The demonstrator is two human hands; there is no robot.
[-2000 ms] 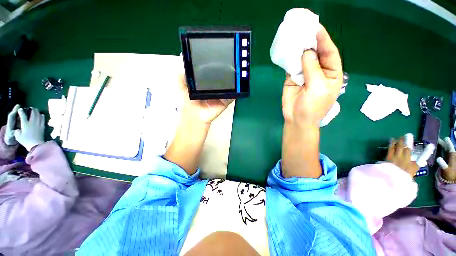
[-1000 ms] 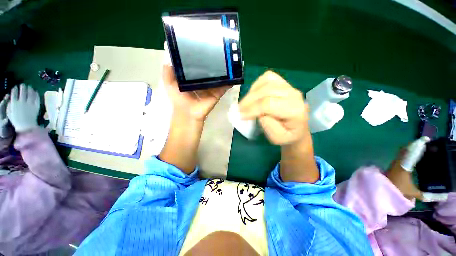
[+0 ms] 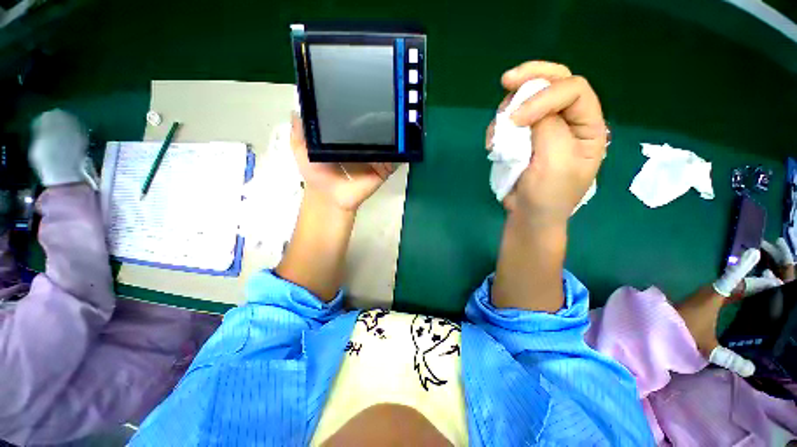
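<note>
A square black display unit with a grey screen and a column of small pale buttons beside a blue strip is held up above the bench. My left hand holds it from below and behind, with the thumb at its left edge; most fingers are hidden. My right hand is raised to the right of the unit, apart from it, and grips a crumpled white wiping cloth.
Cardboard lies on the green bench at left, bearing white scraps, a ruled record sheet and a green pen. Another cloth lies at right. Neighbours' gloved hands show at both sides. Bottles are mostly hidden behind my right hand.
My right hand has moved up and right with the cloth, covering the bottles. The display unit faces me more squarely and its bright glare is gone. The left neighbour's hand has moved.
</note>
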